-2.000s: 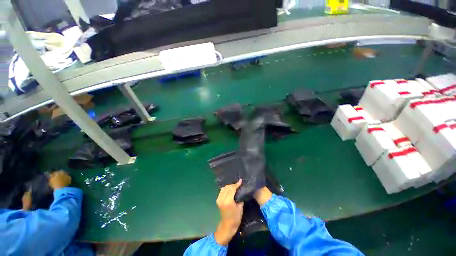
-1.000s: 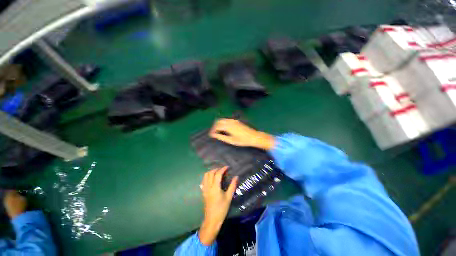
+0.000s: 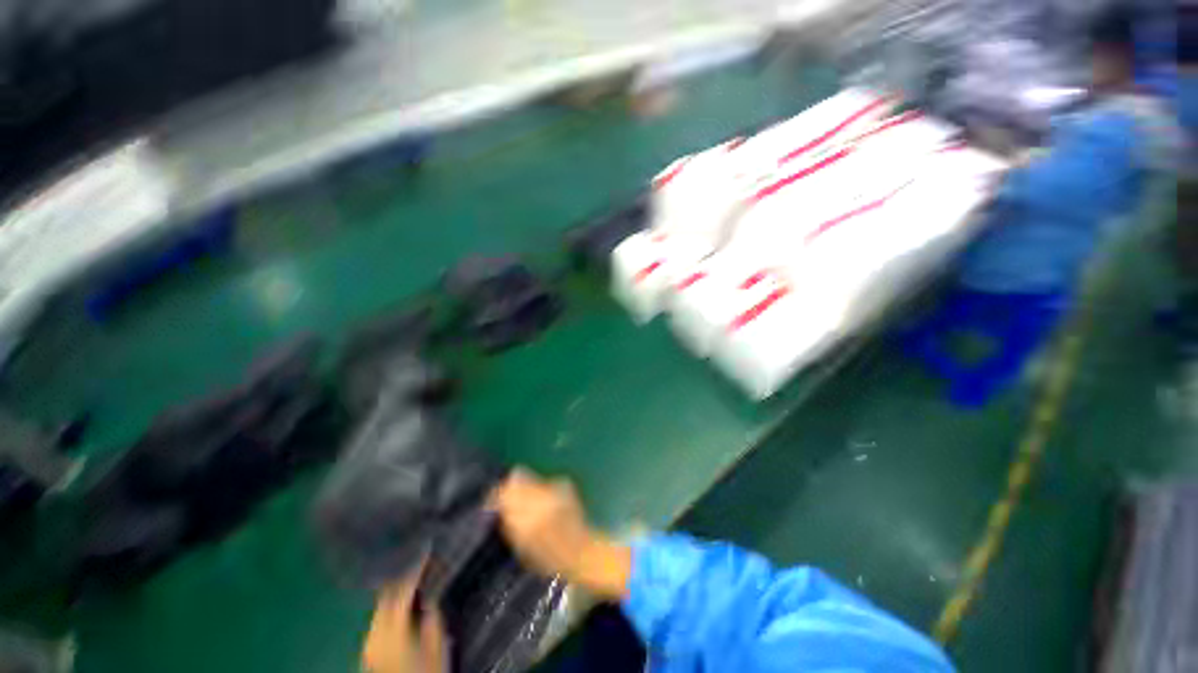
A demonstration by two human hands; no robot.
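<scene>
The view is blurred. A black plastic bag (image 3: 401, 480) is in front of me at the bench's near edge. My right hand (image 3: 545, 529) is closed on the bag's right side. My left hand (image 3: 405, 628) is low, at the bag's near edge, blurred and cut off by the picture's bottom; its grip is unclear. Shiny black bags (image 3: 506, 607) with white print lie below, between my hands. Packed black bags (image 3: 197, 454) lie in a row to the left, and another packed bag (image 3: 502, 300) lies farther back.
White boxes with red stripes (image 3: 841, 224) are piled on the green bench (image 3: 631, 427) ahead right. Another person in a blue smock (image 3: 1071, 197) is behind them, by a blue stool (image 3: 992, 345). A raised shelf (image 3: 526, 112) crosses the far side. A yellow floor line (image 3: 1018, 493) runs at right.
The view has swung right, so the boxes appear nearer the middle and another person shows. My right hand has gone from lying over the flat bags to gripping a bag's side.
</scene>
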